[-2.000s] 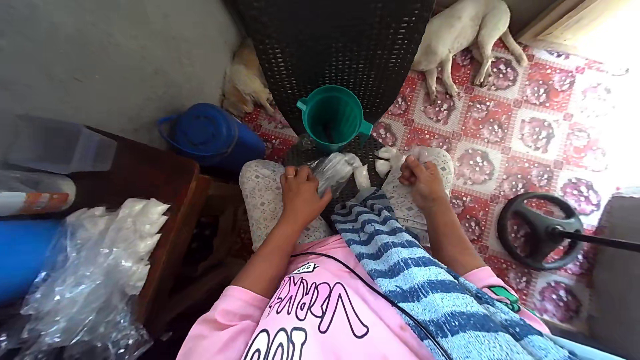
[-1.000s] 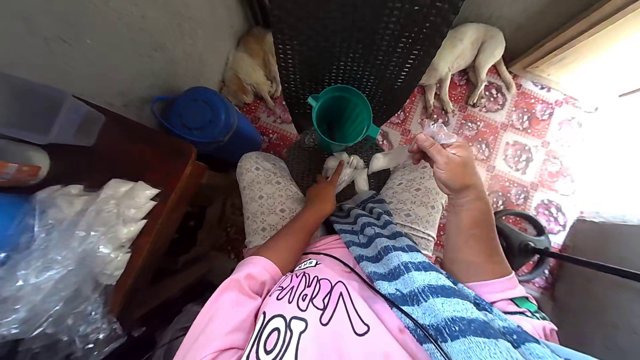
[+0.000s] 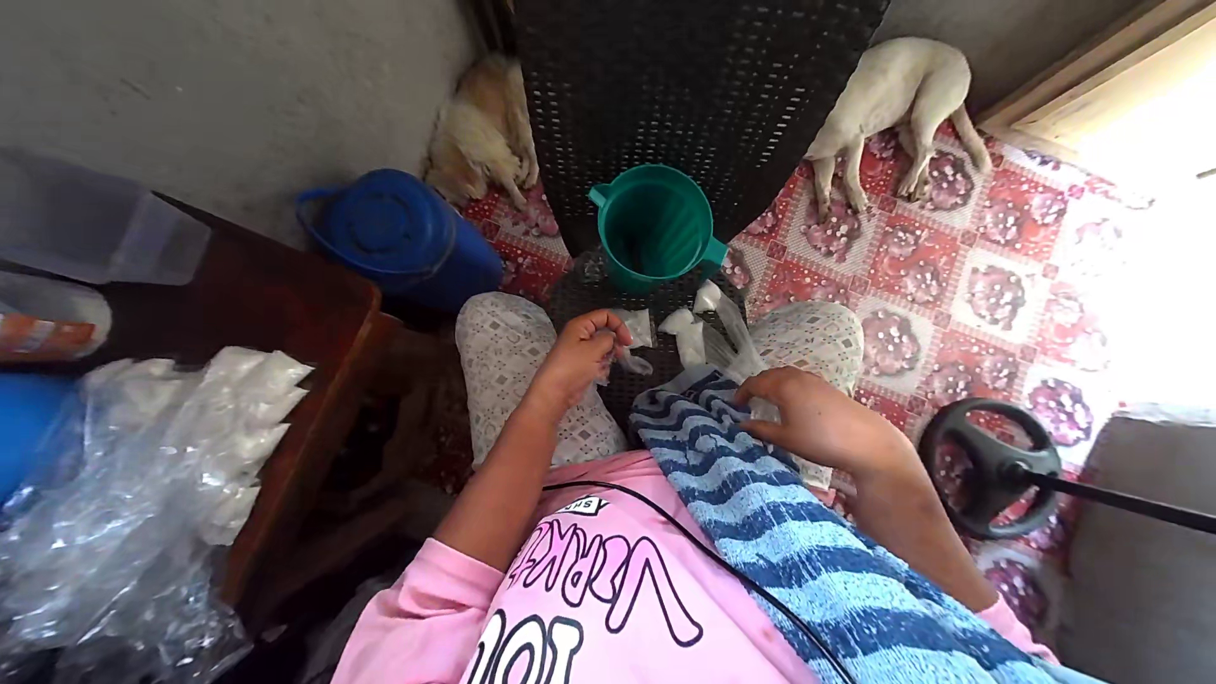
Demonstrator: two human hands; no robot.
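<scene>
My left hand (image 3: 583, 358) is over my left thigh, its fingertips closed on a thin clear plastic bag (image 3: 635, 363). Just beyond it lies a small plastic packet of white contents (image 3: 636, 328). My right hand (image 3: 788, 410) rests by the blue striped towel (image 3: 741, 494) on my lap, palm down; whether its fingers grip the plastic beneath cannot be told. More clear bags with white contents (image 3: 690, 334) lie between the hands on the black woven seat. At the seat's far side stands a green plastic funnel-like container (image 3: 655, 228) with side handles.
A wooden table (image 3: 313, 418) on the left bears a heap of clear bags with white contents (image 3: 180, 456). A blue lidded jug (image 3: 399, 228) stands beyond it. Two dogs (image 3: 484, 123) lie on the patterned floor. At right are a black wheel-shaped base (image 3: 993, 465) and a grey block.
My right hand, earlier raised at the right with plastic at its fingertips, has come down to the towel. My left hand has moved back from the packets and lifted a little.
</scene>
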